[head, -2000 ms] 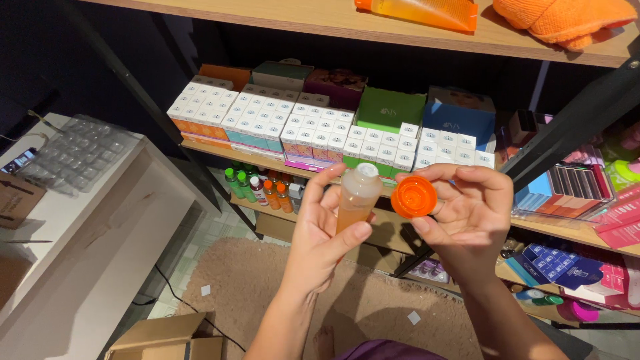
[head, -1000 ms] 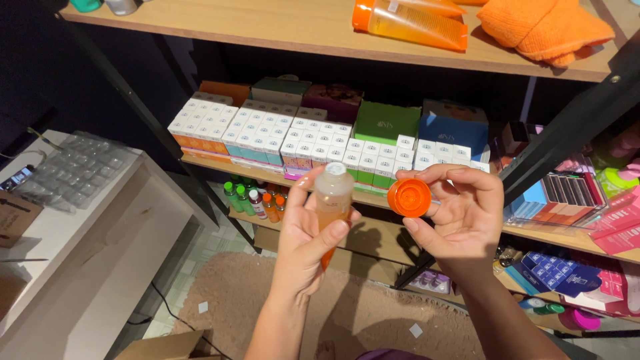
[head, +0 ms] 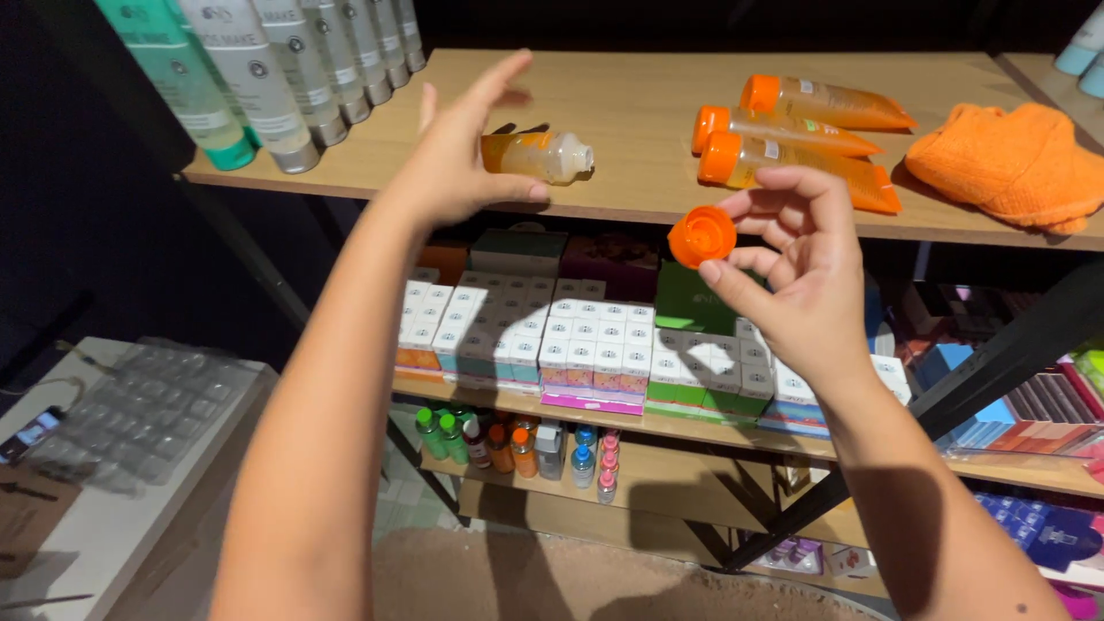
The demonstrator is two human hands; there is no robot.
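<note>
On the wooden top shelf (head: 621, 172) lies an uncapped clear plastic bottle (head: 539, 157) with amber contents, its neck pointing right. My left hand (head: 470, 142) is around its base end with fingers spread and raised; the bottle's lower end is hidden by the hand. Between thumb and fingers of my right hand (head: 798, 250) is an orange plastic cap (head: 703, 236), its hollow side facing me. Behind the right hand, orange-capped squeeze tubes (head: 798, 142) lie on the same shelf, beside a folded orange cloth (head: 1009, 164).
Green and grey tubes (head: 259, 78) stand on the shelf's left end. Below are rows of small white-topped boxes (head: 595, 345) and small bottles (head: 522, 448). A black metal post (head: 1018, 345) slants at the right. A white table (head: 190, 431) holds clear plastic packaging (head: 147, 405).
The bottle, upright in my left hand before, now lies on the top shelf, and the left hand's fingers have spread. The orange cap stays in my right hand. The view has shifted toward the top shelf.
</note>
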